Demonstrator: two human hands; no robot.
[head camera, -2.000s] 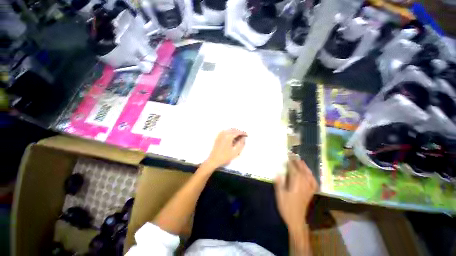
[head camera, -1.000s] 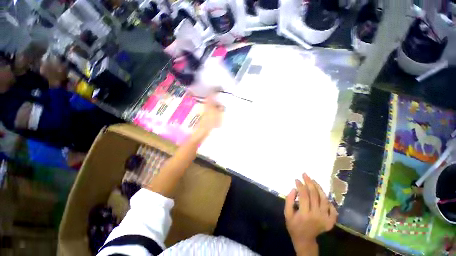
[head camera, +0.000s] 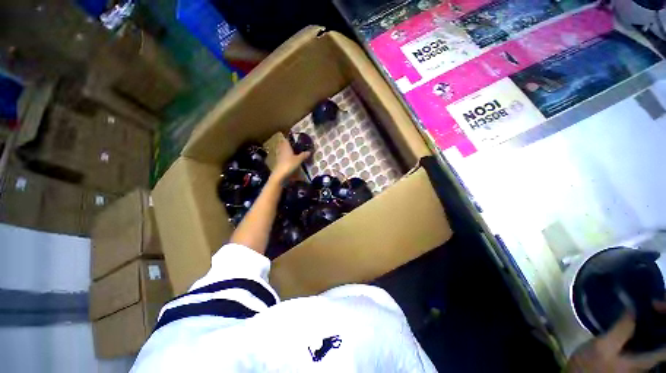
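My left hand (head camera: 288, 162) reaches into the parts carton (head camera: 391, 237), with thumb and fingers around a black camera ball (head camera: 300, 142) beside the divider tray (head camera: 347, 142). Many glossy black balls lie in the carton, on both sides of a cardboard flap; one lies alone on the tray (head camera: 325, 111). My right hand (head camera: 617, 346), blurred and cut off by the lower right edge, is on a white camera housing (head camera: 577, 280) with a black inside. The housing is on the bright white mat (head camera: 526, 189).
Printed pink sheets (head camera: 438, 91) with "BOSCH ICON" lettering lie on the bench beyond the carton. Closed brown boxes (head camera: 117, 240) are stacked at left. A blue crate (head camera: 208, 29) stands at the top, by the green floor. Part of another white unit shows at the top right.
The view has swung left and down to the carton. My left hand has moved from above the sheets into the carton. A white housing is now under my right hand, which was empty before.
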